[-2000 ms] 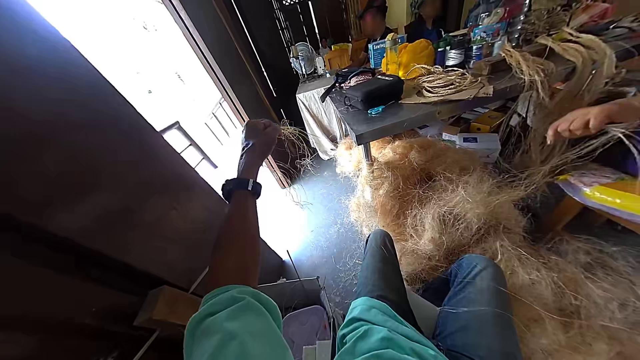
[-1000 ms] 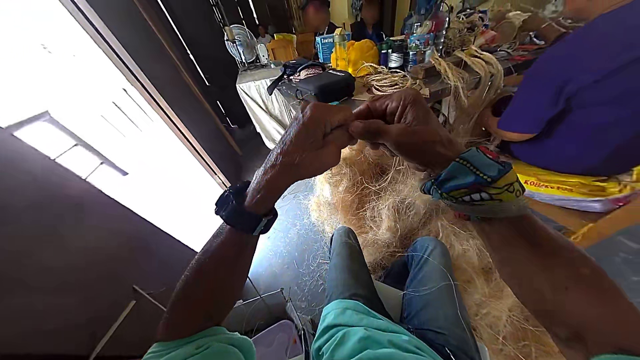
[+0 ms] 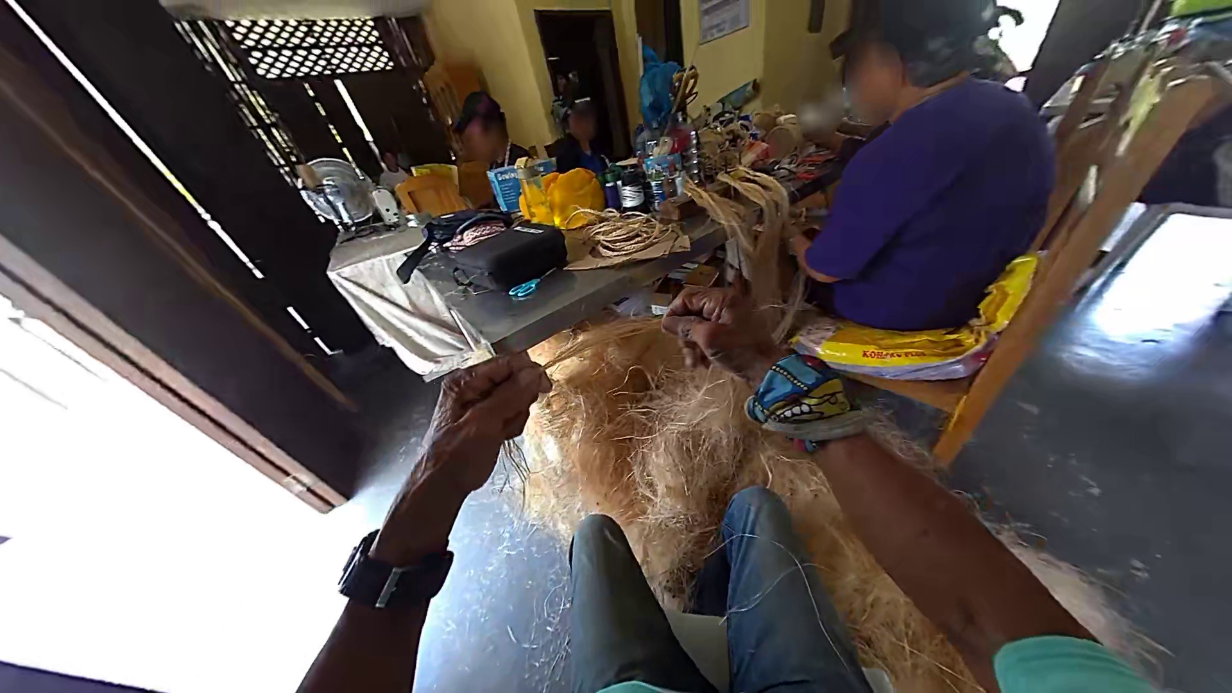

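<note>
A thin strand of pale plant fiber [image 3: 606, 339] stretches between my two hands above my knees. My left hand [image 3: 493, 399] is closed on its left end, with loose fiber ends hanging below the fist. My right hand [image 3: 717, 327] grips the other end, fingers curled. Beneath and beyond the hands lies a large heap of loose tan fiber [image 3: 674, 452], spreading right past my legs.
A table [image 3: 577, 298] ahead bears a black case [image 3: 510, 256], blue scissors [image 3: 525, 289], a coil of cord [image 3: 626, 234] and a yellow bag [image 3: 568, 197]. At right a person in purple [image 3: 938, 212] sits on a wooden chair [image 3: 1020, 337]. More people are behind the table.
My hands, together a second ago, are now apart with the strand between them. Earliest, only my left hand was raised in view at the left. The view has turned toward the right.
</note>
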